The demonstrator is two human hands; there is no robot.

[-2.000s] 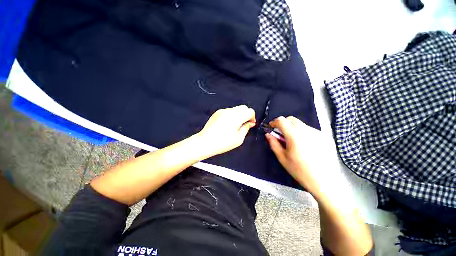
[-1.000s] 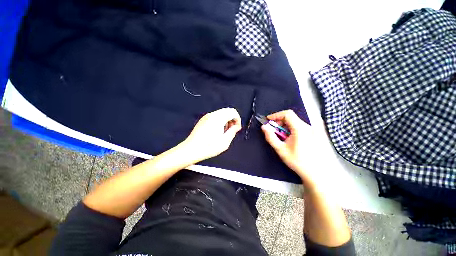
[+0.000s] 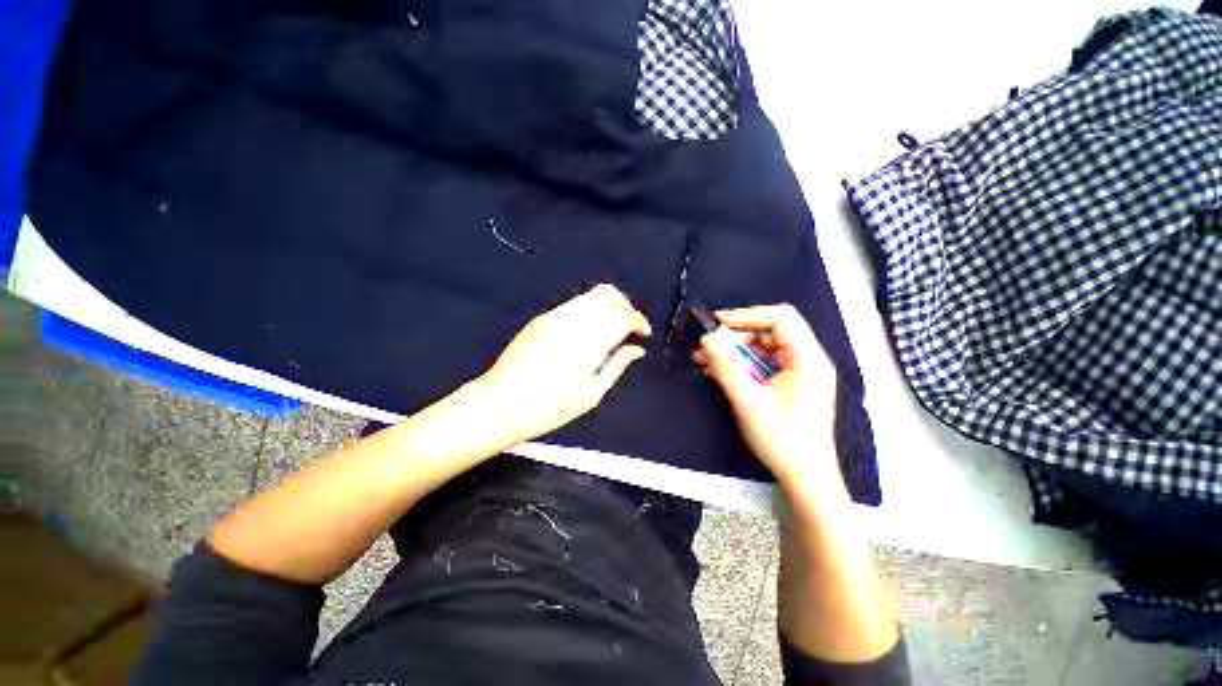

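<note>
A navy garment lies spread on the white table, with a gingham patch showing at its top right. A short slit with pale stitches lies between my hands. My right hand is closed on small thread snips, their dark blades close to the slit's right side. My left hand rests left of the slit with fingers curled; whether it pinches a thread cannot be told. A pale loose thread lies on the cloth.
A gingham garment pile with dark cloth under it lies on the white table at the right. A blue bin shows at the left. My black apron carries thread bits. A brown box is at the lower left.
Two seconds ago both hands met at the slit; they have since drawn apart. Since one second ago the snips have turned slightly, and the garment's right edge near my right wrist shows folded outward.
</note>
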